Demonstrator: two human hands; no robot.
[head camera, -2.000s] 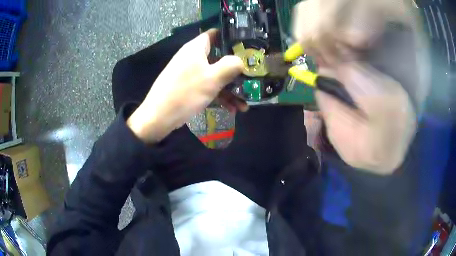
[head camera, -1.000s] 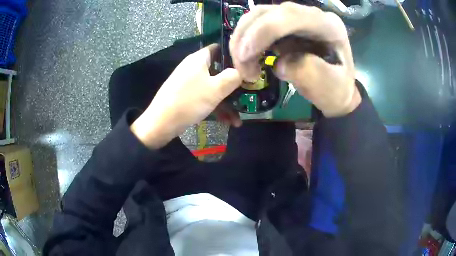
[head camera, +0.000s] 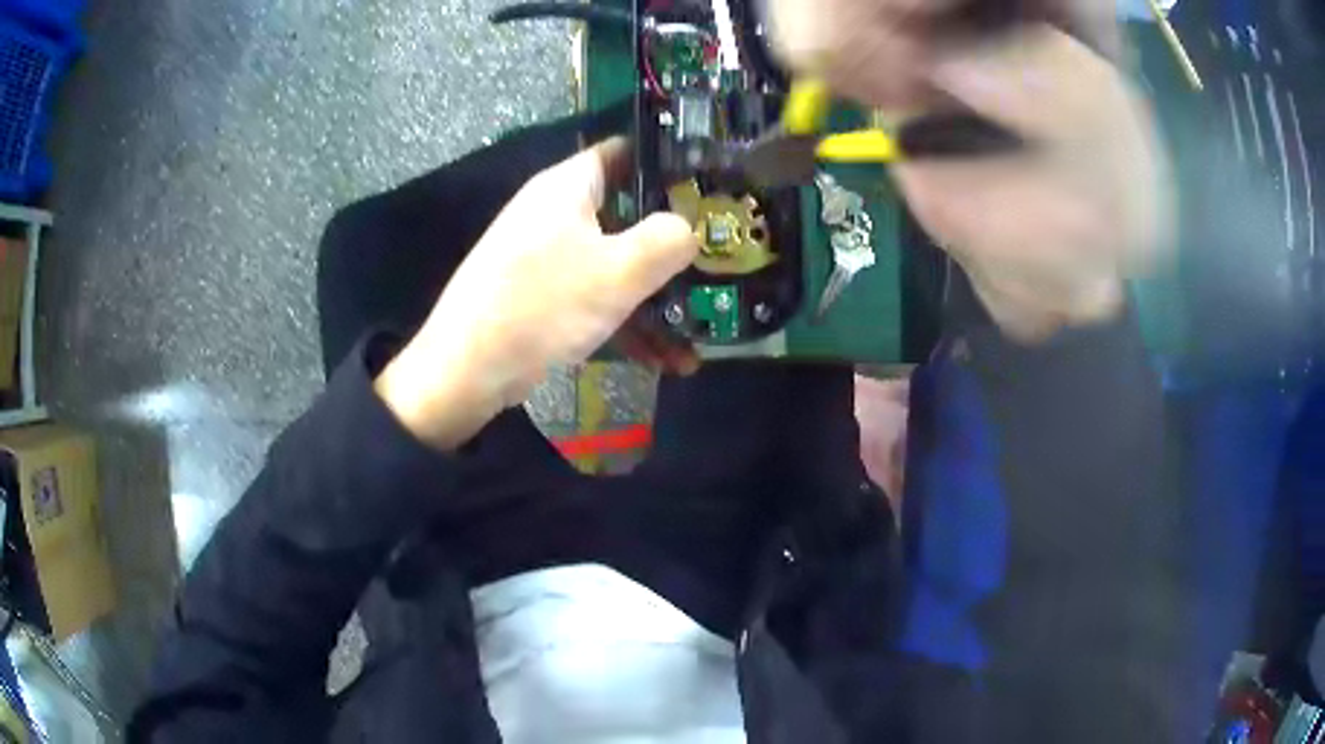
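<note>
The black smart lock panel housing (head camera: 677, 298) stands open-back up at the bench's near edge, with a green circuit board (head camera: 714, 305) at its lower end. A gold retaining plate (head camera: 744, 250) lies inside it. My left hand (head camera: 545, 284) grips the housing's left side, thumb on the plate's edge, other fingers mostly hidden beneath. My right hand (head camera: 1039, 175), blurred and partly cut off by the top edge, holds the yellow-and-black circlip pliers (head camera: 857, 144). Their blurred grey jaws are over the housing, just above the plate.
A bunch of silver keys (head camera: 847, 259) lies on the green bench (head camera: 872, 327) right of the housing. A black bar (head camera: 560, 12) shows at the top. The blue bin (head camera: 952, 538) is at the lower right. A cardboard box (head camera: 66, 523) stands on the floor at left.
My right hand and the pliers have moved up and right from the plate, uncovering it and the keys. My left hand keeps its hold on the housing.
</note>
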